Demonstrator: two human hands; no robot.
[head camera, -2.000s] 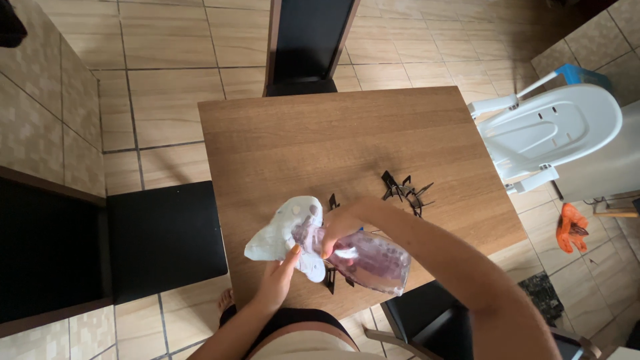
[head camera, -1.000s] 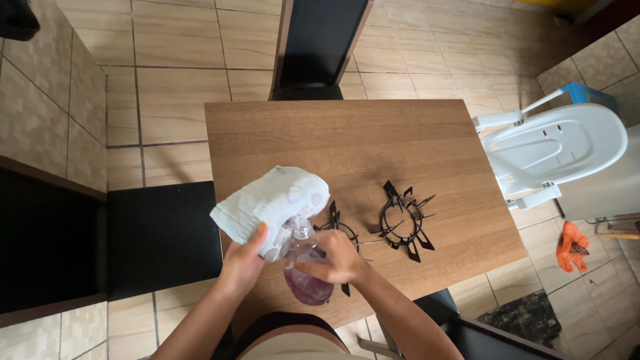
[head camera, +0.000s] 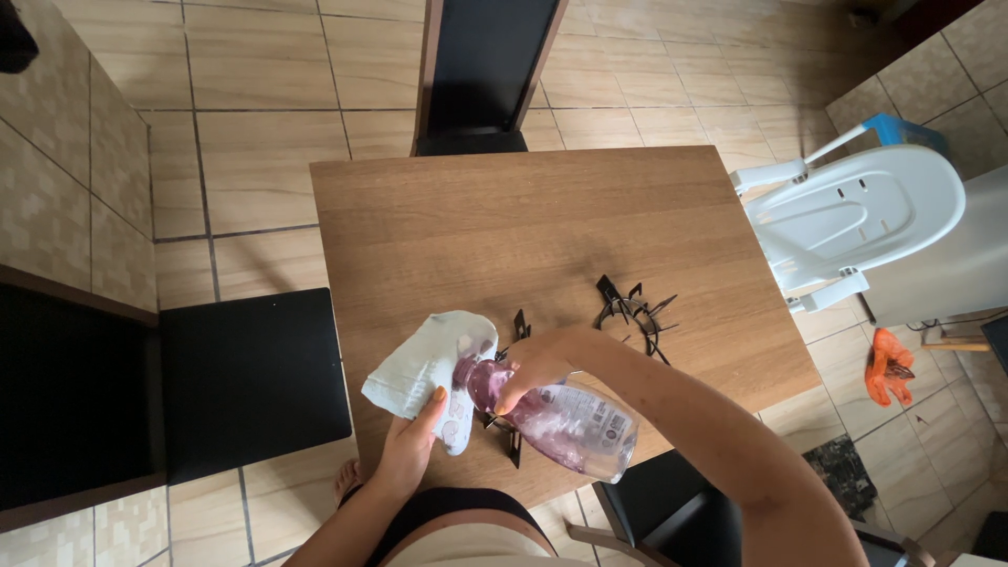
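My left hand holds a pale printed cloth, with its thumb on the front of the fabric. In my right hand is a clear plastic bottle with purple liquid, gripped near its neck. The bottle lies tilted, its neck against the cloth and its base toward the lower right. Beneath the hands, a black metal stove grate rests on the table, mostly hidden. Another black stove grate stands to the right, partly covered by my right wrist.
The wooden table has a black chair at its left, another chair at the far side and a third at the near right. A white high chair stands beyond the right edge. An orange bag lies on the floor.
The bottle was more upright one second ago; now it is tipped with its neck against the cloth. My right hand has moved across the nearer part of the grates.
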